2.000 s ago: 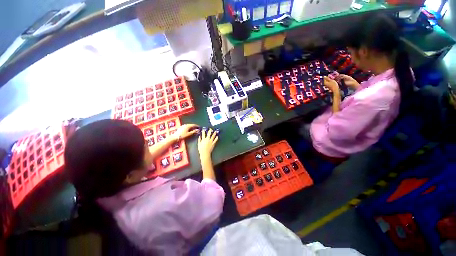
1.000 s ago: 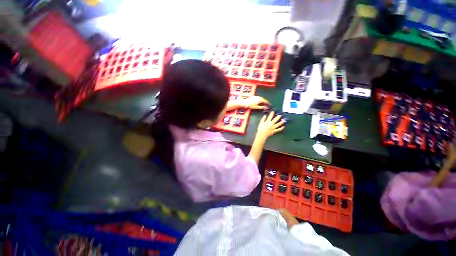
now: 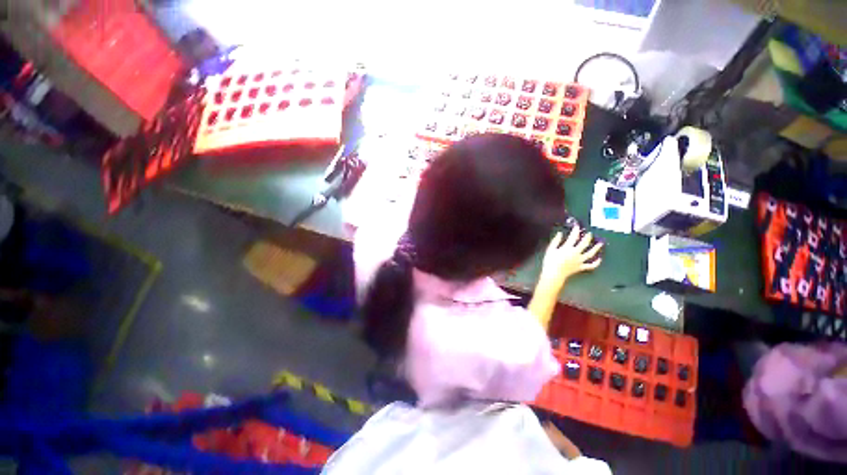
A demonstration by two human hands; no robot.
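Note:
Nearest in front of me, an orange-red compartment tray [image 3: 656, 415] is partly below the bench's front edge. Small dark watch heads [image 3: 618, 380] sit in many pockets, and two paler ones are near its upper edge. What supports the tray is hidden. White clothing [image 3: 446, 441] fills the bottom centre. A small patch of skin shows beside it, but I cannot tell whose it is. Neither of my hands can be made out in the picture.
A pink-coated person [image 3: 474, 343] sits at the green-topped bench [image 3: 279, 190], one hand on small dark pieces. Filled trays [image 3: 534, 97] stand behind and left. A white device [image 3: 669, 190] and open box [image 3: 683, 263] are at right. Another pink sleeve [image 3: 799, 399] is at the right edge.
The view has swung left, so the bench things shift right in the picture. The seated person's head now covers the smaller tray and one hand. The second person is mostly out of view.

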